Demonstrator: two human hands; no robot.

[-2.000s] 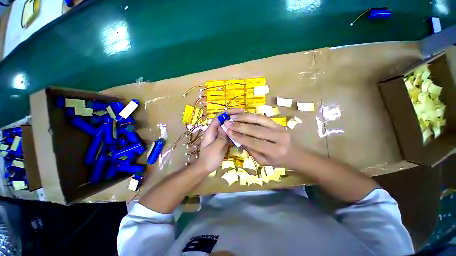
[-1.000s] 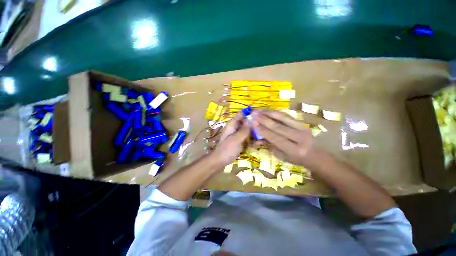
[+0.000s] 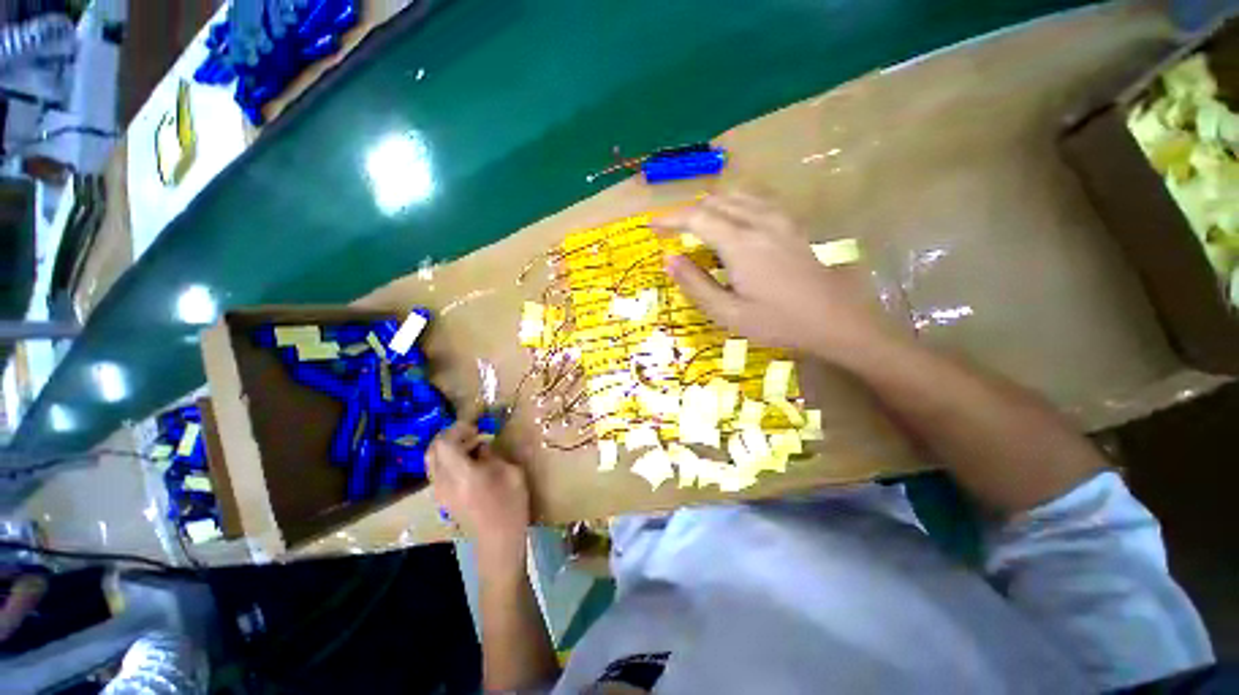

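My left hand (image 3: 478, 482) is beside the left carton, its curled fingertips at a blue cell (image 3: 491, 422) on the cardboard. Whether it grips the cell cannot be told. My right hand (image 3: 761, 272) is over the upper right of the wired yellow blocks (image 3: 609, 261), thumb and fingers apart, fingertips at the top rows. Red and dark leads (image 3: 550, 373) trail left from the blocks. Loose pale-yellow pads (image 3: 704, 411) lie over the lower rows and in front of them. A blue pack (image 3: 684, 166) with wires lies beyond the rows, at the belt's near edge.
The left carton (image 3: 252, 462) holds blue cells, some with pale pads. The right carton (image 3: 1135, 224) holds pale-yellow pieces. The green belt (image 3: 516, 102) runs behind the cardboard cover (image 3: 938, 163). More blue packs (image 3: 279, 48) lie beyond the belt at the upper left.
My hands have parted from the blue item they held together. My left hand moved left to the carton, my right hand up over the rows. The view has tilted.
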